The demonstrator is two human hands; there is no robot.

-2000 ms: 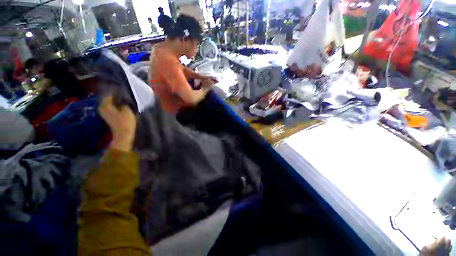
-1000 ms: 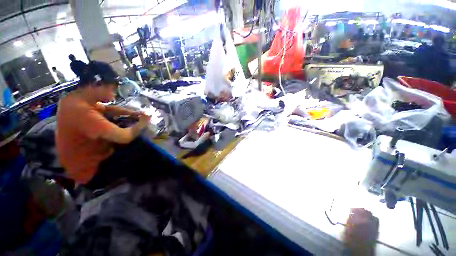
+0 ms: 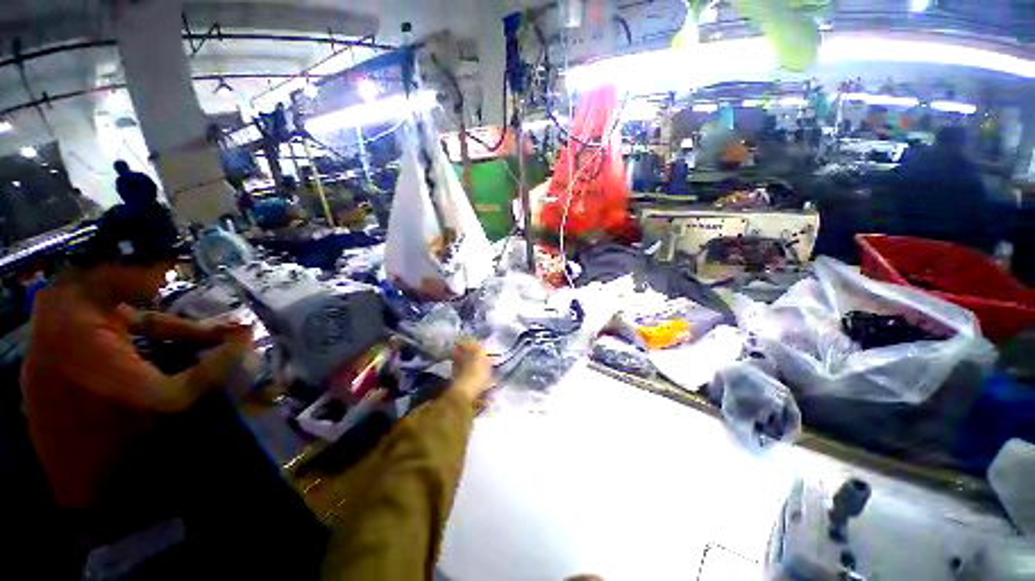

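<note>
My left hand, in an ochre sleeve, reaches to the far left part of the white table, at the near side of a heap of grey pieces and clear plastic. Its fingers are blurred, and I cannot tell whether they hold anything. A small skin-coloured patch, likely my right hand, shows at the bottom edge, almost wholly cut off. The white sewing machine head is at the lower right, cut off by the edge. No garment piece shows at the machine.
A person in orange sits at a machine on the left. A small box lies beside my sleeve. White and red bags hang behind the table. A clear bag and red crate are at right.
The view has swung right. My left hand, first on dark cloth at left, then out of view, now reaches over the table to the heap. The right hand has dropped almost out of view.
</note>
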